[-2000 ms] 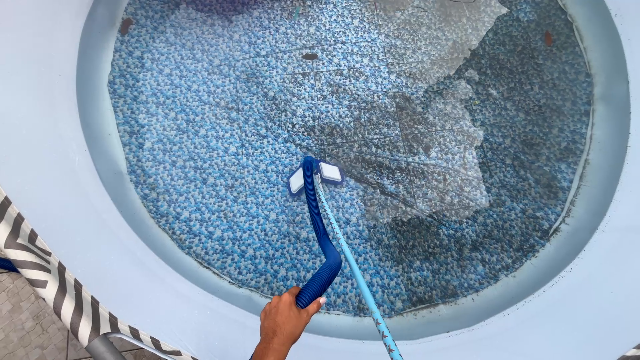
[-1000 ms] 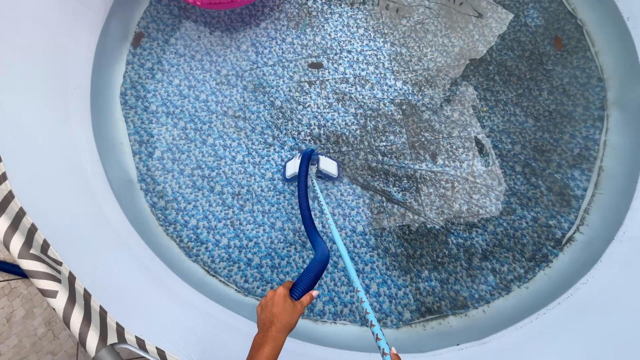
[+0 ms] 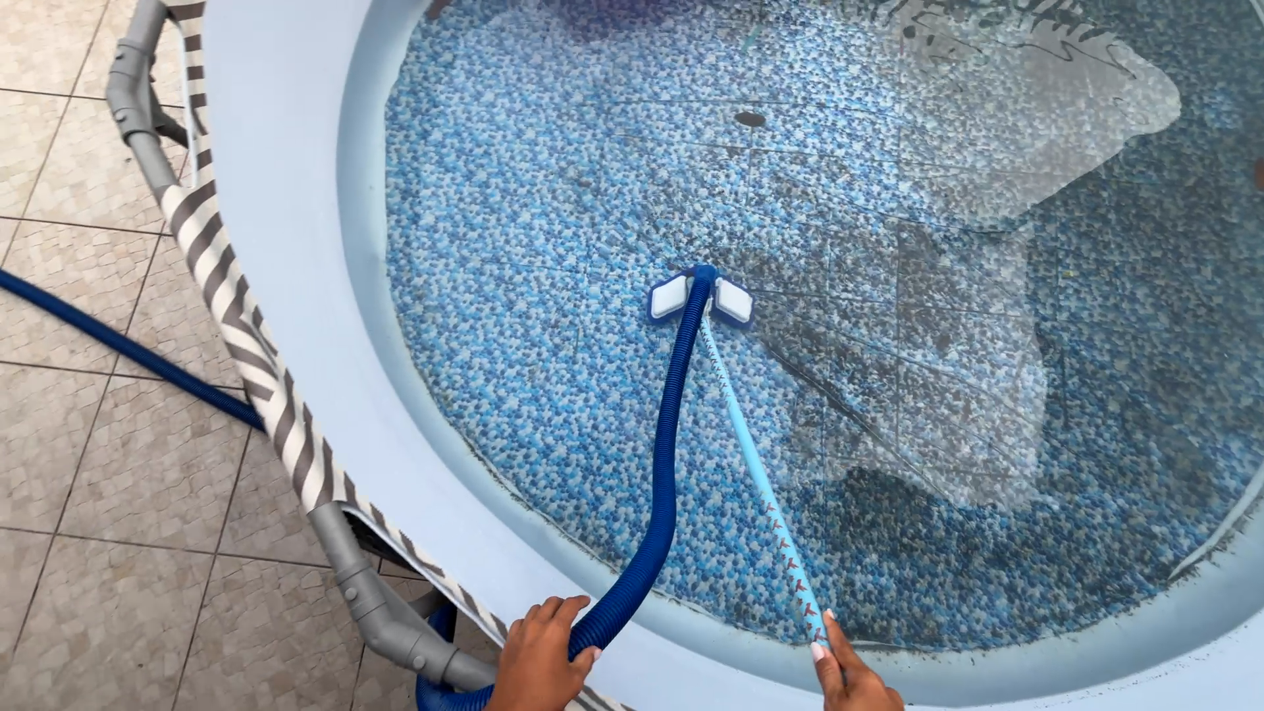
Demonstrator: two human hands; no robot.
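My left hand (image 3: pixel 543 652) is closed around a ribbed blue hose (image 3: pixel 668 454) near the pool's front wall. From there the hose curves up to a pool vacuum head (image 3: pixel 702 294) with two white pads, which lies under water on the mosaic-patterned pool floor (image 3: pixel 513 326). Lower right, my right hand (image 3: pixel 851 671) grips the near end of a light blue pole (image 3: pixel 758 474) with small dark red marks. The pole slants up and left to the same vacuum head, just right of the hose. Dark dirt lies on the floor right of the head.
The pale inflated-looking rim (image 3: pixel 276 247) of the pool curves round the left and front. Grey frame tubes (image 3: pixel 385 612) and a striped outer wall (image 3: pixel 222 267) stand outside it. More blue hose (image 3: pixel 128 346) crosses the paving tiles (image 3: pixel 128 592). A dark oval spot (image 3: pixel 750 119) shows in the water.
My right hand has come further into view on the pole; one second ago only its fingertips showed. My left hand stays on the hose. The view has shifted left, showing more tiles and frame.
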